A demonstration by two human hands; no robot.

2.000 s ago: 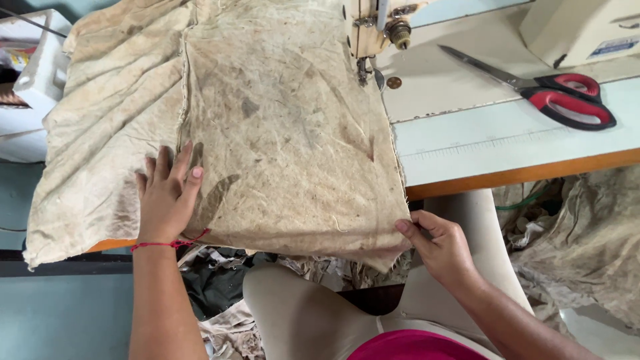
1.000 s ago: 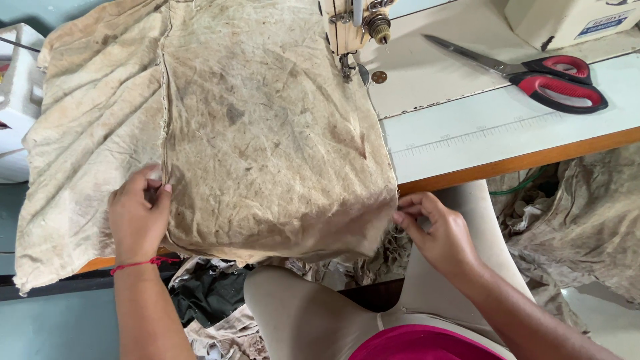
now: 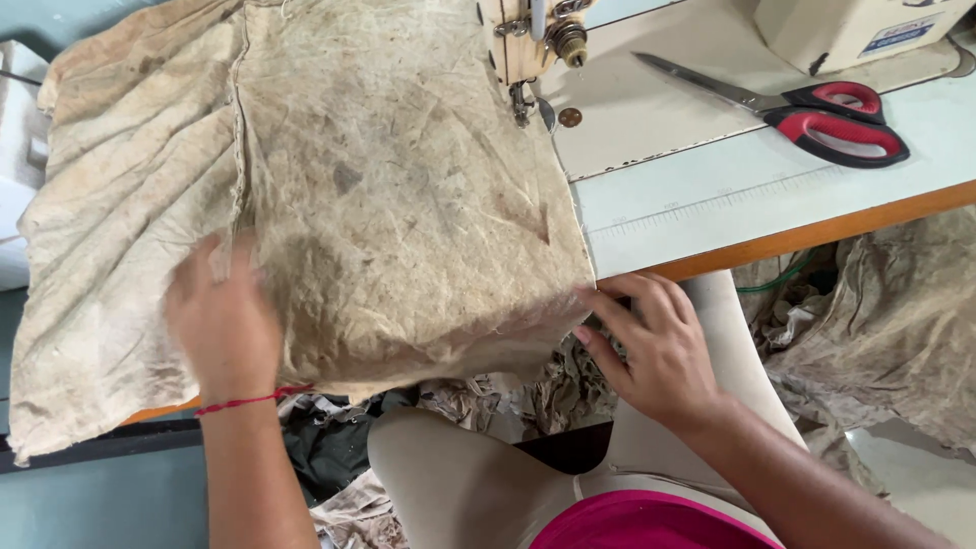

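Observation:
A stained beige cloth (image 3: 412, 191) lies across the table, its right edge beside the presser foot (image 3: 521, 104) of a sewing machine (image 3: 526, 38). A raised seam (image 3: 240, 130) runs down its left part. My left hand (image 3: 225, 320), blurred, is over the cloth at the lower end of this seam; whether its fingers grip the cloth cannot be told. At the cloth's lower right corner, my right hand (image 3: 648, 343) has thumb and forefinger at the edge, by the table's front edge. The near part of the cloth hangs over that edge.
Scissors with red and black handles (image 3: 839, 122) lie on the right of the table, beyond a printed ruler scale (image 3: 709, 202). A white container (image 3: 19, 168) stands at the far left. Crumpled cloths (image 3: 877, 320) are below the table at right, and more fabric lies between table and lap.
The left hand, spread flat on the cloth two seconds ago, has moved to the seam. The right hand has shifted slightly up along the corner. The cloth's near edge hangs differently.

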